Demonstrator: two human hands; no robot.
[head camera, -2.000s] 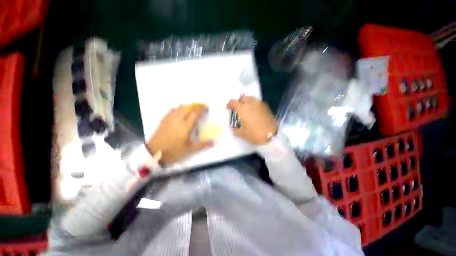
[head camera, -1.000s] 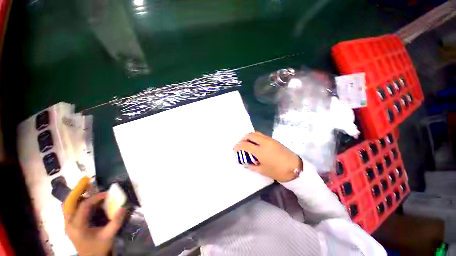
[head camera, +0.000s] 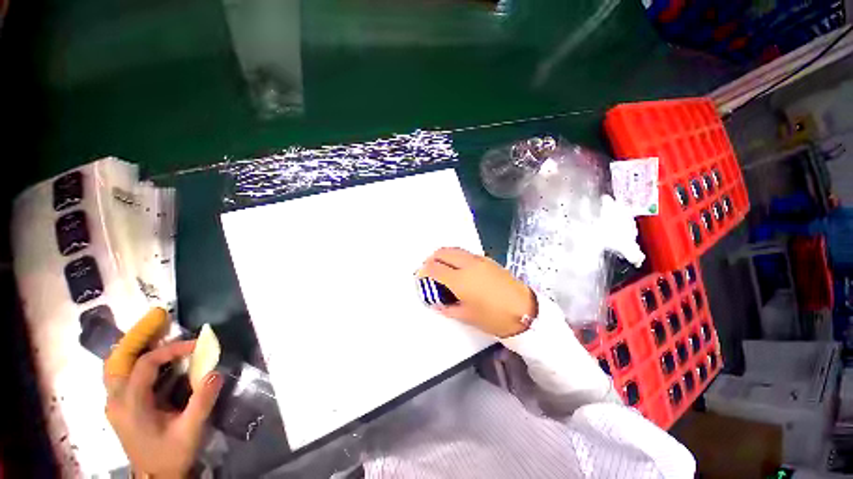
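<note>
My right hand rests on the right part of the white work mat and holds a smartwatch unit with a dark, shiny striped face. My left hand is off the mat at the lower left, over the edge of the film sheets. It holds a small cream-yellow pad between thumb and fingers, and a yellow finger cot covers one finger. A column of dark rounded-square stickers lies on the sheets; the lowest is partly lifted or folded, close to my left fingers.
Two red trays with black watches stand at the right, one farther back, one nearer. Clear plastic with a crumpled white wipe and a white card lies beside the mat. A silvery tangled band runs beyond the mat.
My left hand has moved from the mat to the film sheets at the left, taking the cream pad with it. My right hand stays on the mat with the watch. The camera view has shifted.
</note>
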